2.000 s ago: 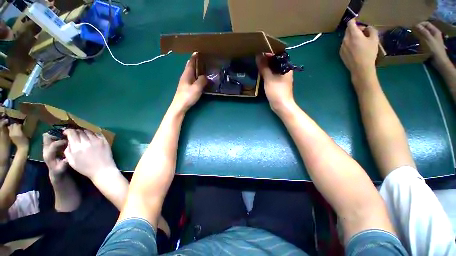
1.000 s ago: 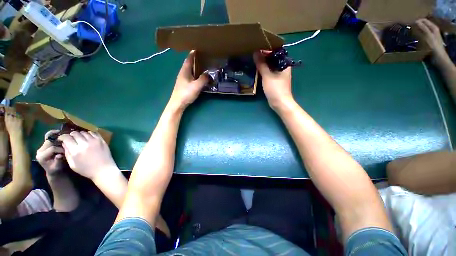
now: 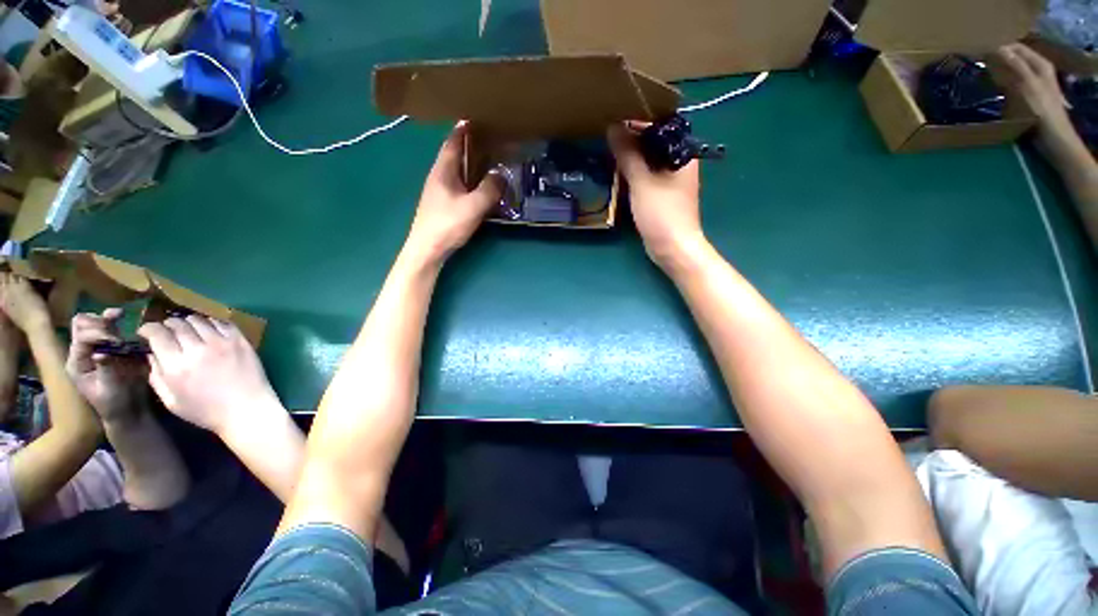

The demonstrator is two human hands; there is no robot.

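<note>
A small brown mailer box (image 3: 506,94) stands on the green table in front of me, its lid raised at the back. Inside lie a dark power adapter (image 3: 549,208), black cable and a clear shiny polybag (image 3: 511,181) at the left. My left hand (image 3: 456,202) grips the box's left side, thumb over the inner edge. My right hand (image 3: 661,193) is at the box's right side and holds a black cable bundle (image 3: 677,144) outside the wall. Its fingertips are partly hidden behind the bundle and lid flap.
A large carton (image 3: 686,42) stands behind. A white cord (image 3: 301,152) crosses the table from a power strip (image 3: 114,54) near a blue bin (image 3: 229,54). Neighbours' hands work at the left beside another box (image 3: 199,307). An open box with black cables (image 3: 933,126) is at the right.
My box and hands have shifted slightly up and left in view. The right neighbour's arm has drawn back from the cable box. The left neighbour's hands have moved apart.
</note>
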